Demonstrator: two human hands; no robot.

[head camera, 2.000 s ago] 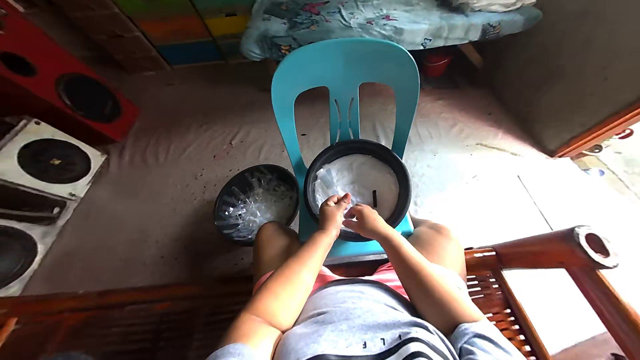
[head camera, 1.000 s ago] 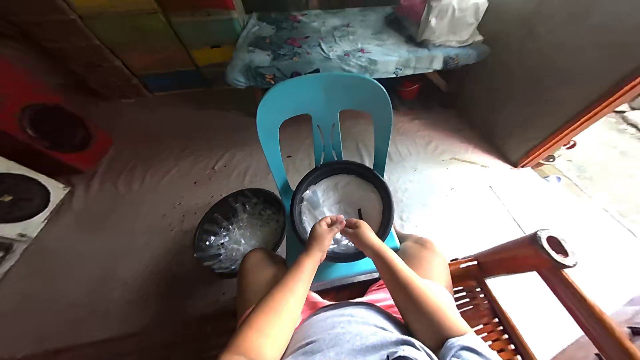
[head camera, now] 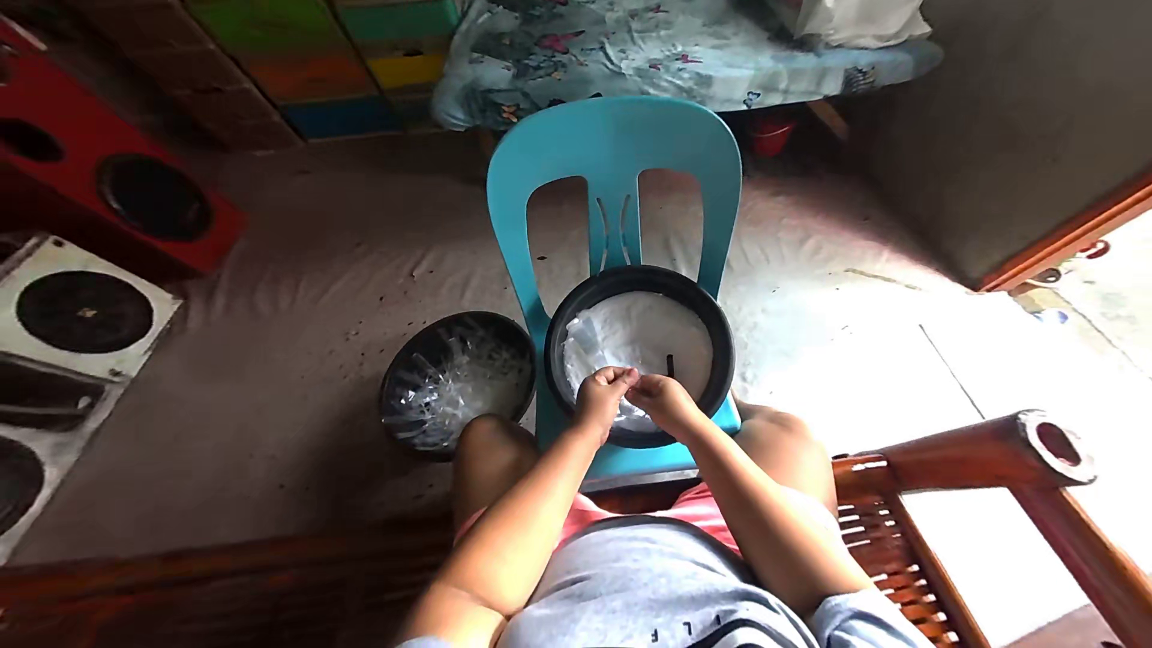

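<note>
A black basin point(head camera: 637, 281) stands on the seat of a teal plastic chair point(head camera: 621, 135). White granular or powdery material point(head camera: 661, 328) fills much of it, with clear plastic pieces point(head camera: 587, 346) at its left side and a short black stick-like thing point(head camera: 670, 365) near the right. My left hand point(head camera: 605, 393) and my right hand point(head camera: 661, 399) meet over the basin's near part, fingertips pinched together. Whatever lies between the fingers is too small to tell. Left of the chair, on the floor, a second dark basin point(head camera: 517, 346) holds several clear plastic strips or bags point(head camera: 441, 391).
White and red speaker boxes point(head camera: 85, 310) line the left side. A bed or bench with a flowered cloth point(head camera: 621, 63) stands behind the chair, a red bucket point(head camera: 771, 137) beneath it. A wooden armrest point(head camera: 963, 454) is at the right; a doorway opens beyond.
Both hands stay close together over the basin on the chair. The view has shifted between frames.
</note>
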